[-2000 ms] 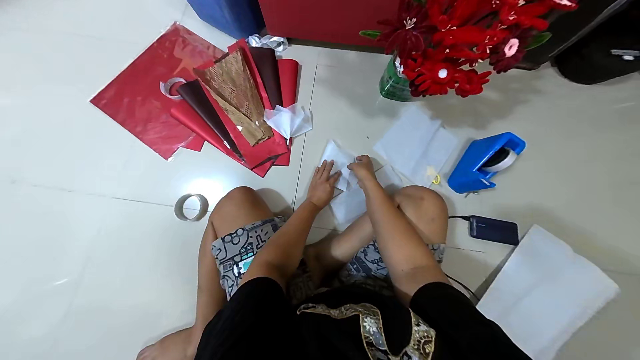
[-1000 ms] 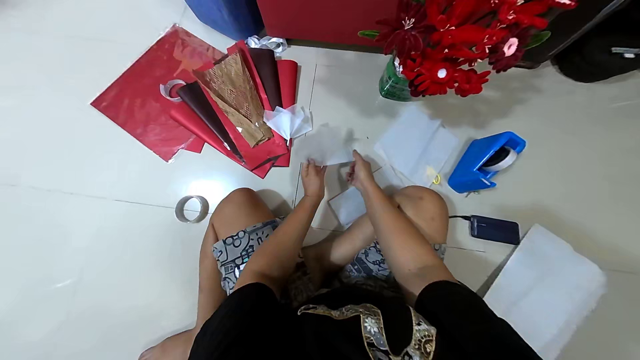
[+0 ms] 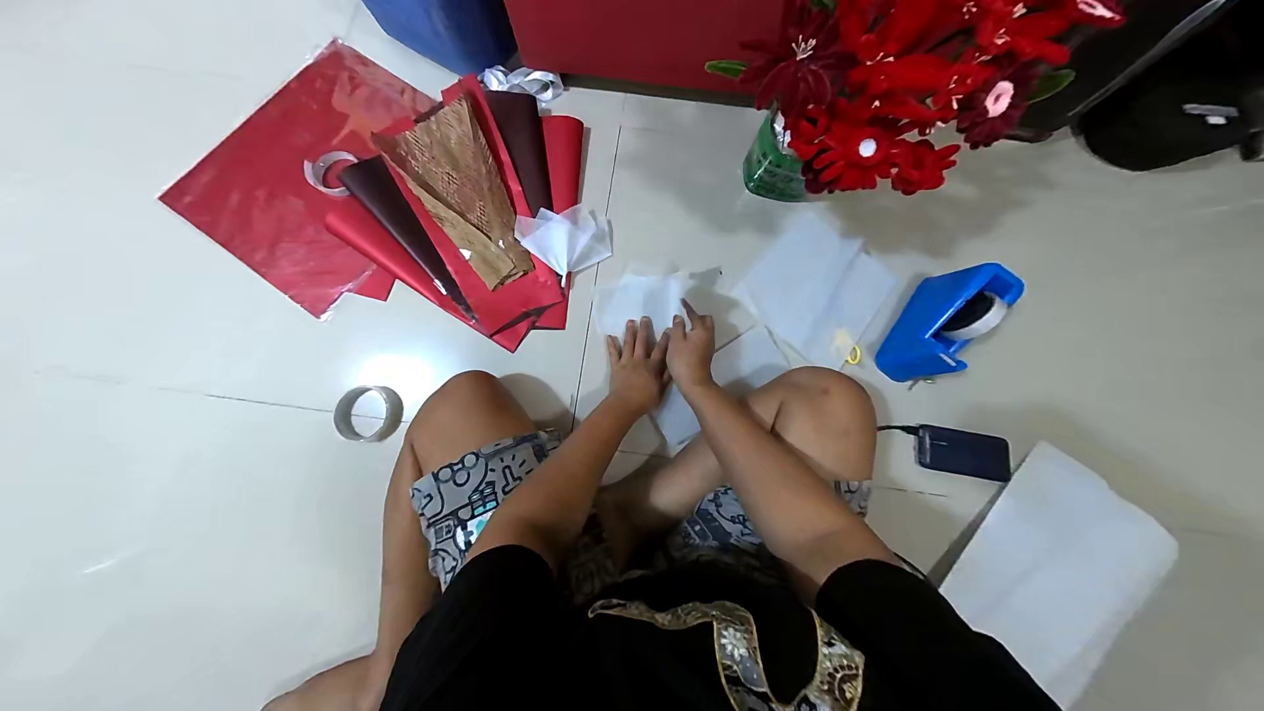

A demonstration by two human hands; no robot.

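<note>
A thin white paper sheet (image 3: pixel 640 296) lies on the tiled floor in front of my crossed legs. My left hand (image 3: pixel 638 367) rests flat on its near edge, fingers spread. Beside it, touching or nearly so, my right hand (image 3: pixel 691 351) has its fingers bent at the sheet's right part; whether it pinches the paper is unclear. More white sheets (image 3: pixel 755 360) lie under and right of my right hand, and a further stack (image 3: pixel 815 286) sits beyond. A pleated white paper fan (image 3: pixel 568 240) lies on the red wrapping paper (image 3: pixel 533 306) at the left.
Around me are a blue tape dispenser (image 3: pixel 923 331), a power bank (image 3: pixel 963 452), a tape roll (image 3: pixel 367 413), brown mesh wrap (image 3: pixel 459 178), yellow-handled scissors (image 3: pixel 853 354) partly covered, and a white sheet stack (image 3: pixel 1062 573). Red flowers (image 3: pixel 869 99) in a green vase (image 3: pixel 773 163) stand ahead.
One second ago both hands held the thin sheet raised between them; now it is down on the floor, with my left hand flat on it and the hands closer together.
</note>
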